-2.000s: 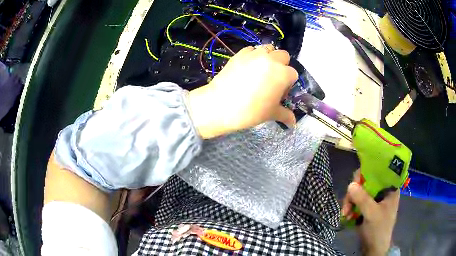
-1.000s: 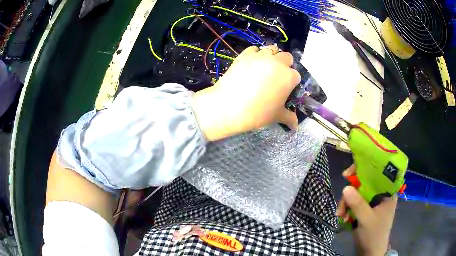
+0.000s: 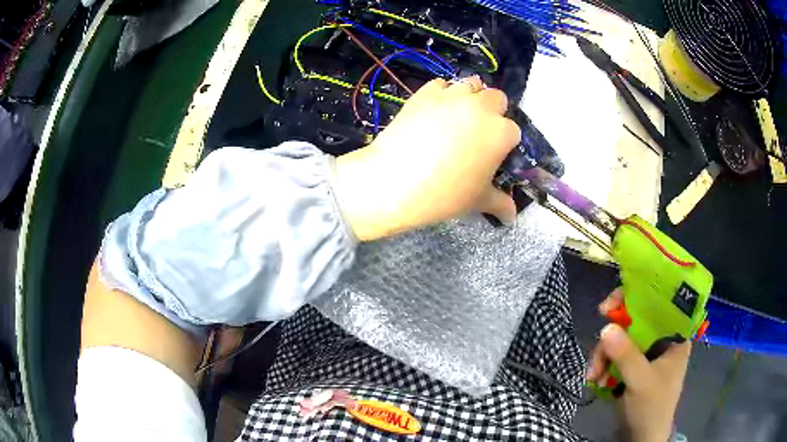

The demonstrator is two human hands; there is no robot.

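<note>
My right hand grips the lime green soldering gun at the lower right. The gun's purplish barrel points up and left, its tip at the small black part. My left hand holds that part at its near left edge; its fingertips and the contact point are partly hidden. Beyond it lies the black housing with yellow-green, blue and brown wires. Bubble wrap lies below my left hand, over the lap.
Blue lead wires lie at the top. Pliers with dark handles rest on the pale board. A black fan grille and yellow-rimmed spool stand upper right. The green conveyor runs at left, with a grey sheet on it.
The grey sheet has come further into view on the conveyor at upper left. The soldering gun has shifted slightly, its tip staying near the small black part. My left hand has hardly moved.
</note>
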